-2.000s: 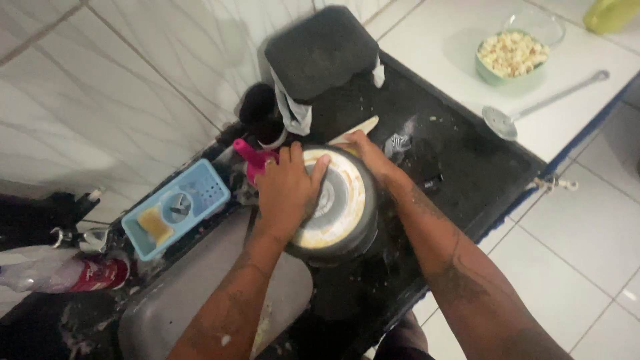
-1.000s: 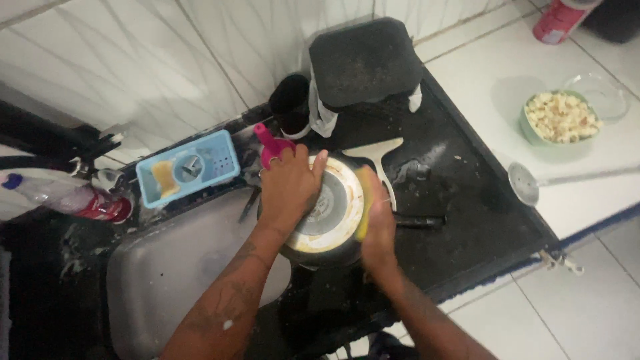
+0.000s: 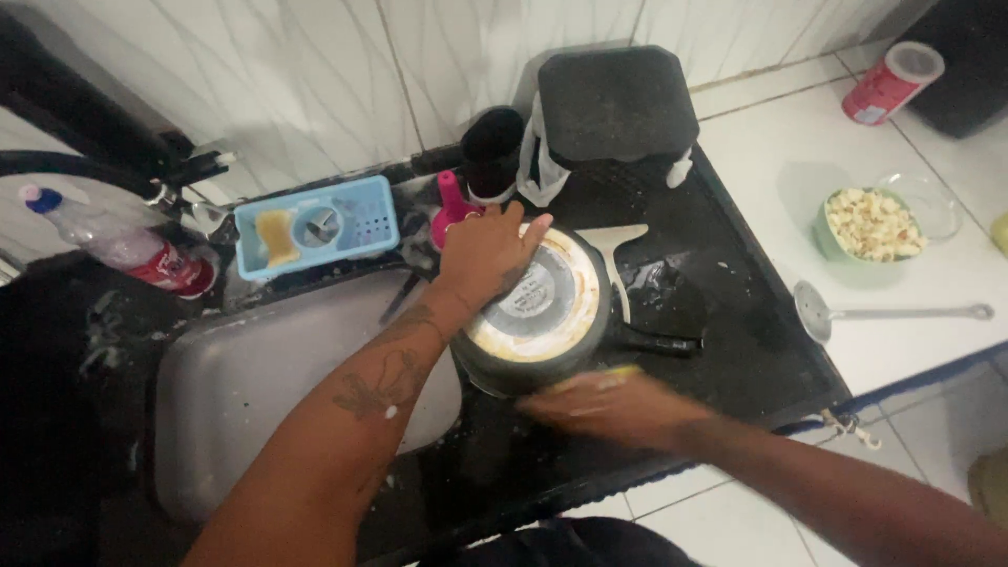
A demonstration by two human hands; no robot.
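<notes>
A dark pot (image 3: 543,303) lies upside down on the black countertop at the sink's right edge, its pale, stained base facing up and its black handle pointing right. My left hand (image 3: 492,248) presses on the upper left of the pot, gripping its rim area. At the pot's lower right side, my right hand (image 3: 602,405), blurred by motion, holds a yellow sponge (image 3: 622,374), mostly hidden by the fingers. A pale squeegee-like tool (image 3: 616,256) lies just behind the pot. A pink funnel-like item (image 3: 449,213) stands beyond my left hand.
The sink basin (image 3: 236,394) is at left, with a blue sponge caddy (image 3: 362,216) and a plastic bottle (image 3: 150,256) behind it. A dark cup (image 3: 492,150) and a black lidded bin (image 3: 618,106) stand by the wall. A popcorn bowl (image 3: 870,224) and skimmer (image 3: 815,315) are at right.
My right hand with the sponge has moved from the pot's right side to its lower side, nearer me. The handle, pointing right, was hidden two seconds ago. My left hand stays on the pot.
</notes>
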